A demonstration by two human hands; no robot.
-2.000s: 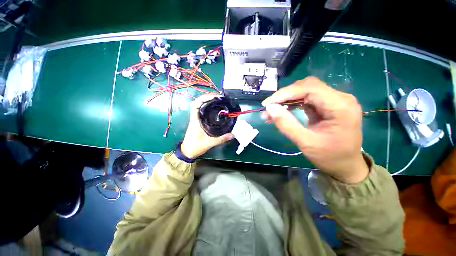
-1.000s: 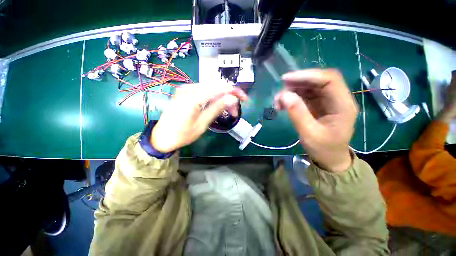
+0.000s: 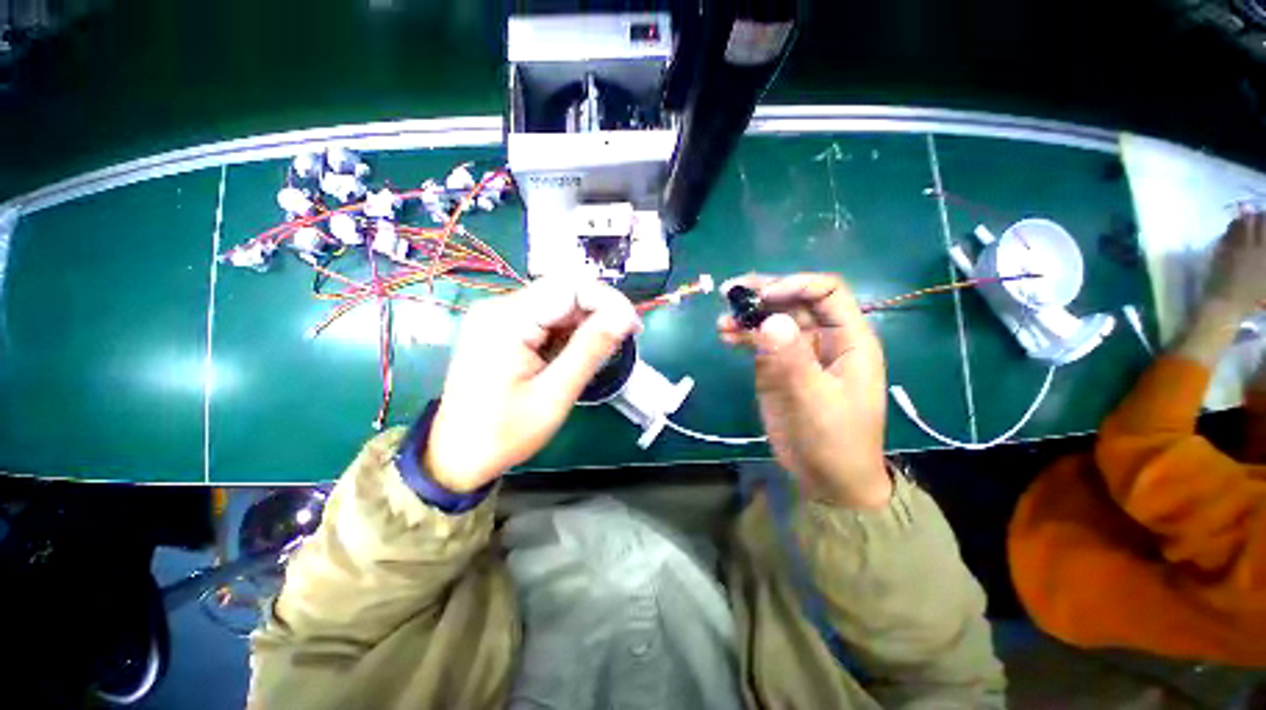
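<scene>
My left hand (image 3: 521, 368) pinches thin red-orange lead wires (image 3: 667, 298) between thumb and fingertips. A tiny white plug (image 3: 705, 283) on the wire end points towards my right hand. My right hand (image 3: 819, 382) holds a small black part (image 3: 746, 305) between thumb and fingers, just right of the plug with a small gap. Below my left fingers, the black round inner part (image 3: 608, 377) sits in a white housing (image 3: 648, 397) on the green bench, partly hidden by my left hand. A white cable runs right from the housing and passes behind my right hand.
The screw feeder (image 3: 590, 180) stands beyond my hands, with the large black screwdriver (image 3: 729, 111) beside it. Wired components (image 3: 340, 201) lie heaped left. Another white housing (image 3: 1039, 271) with leads and cable lies right. An orange-sleeved person (image 3: 1180, 444) reaches in at the right.
My left hand has let go of the black round part's side and now pinches the wires above it. My right hand let go of the wires and now holds a small black part.
</scene>
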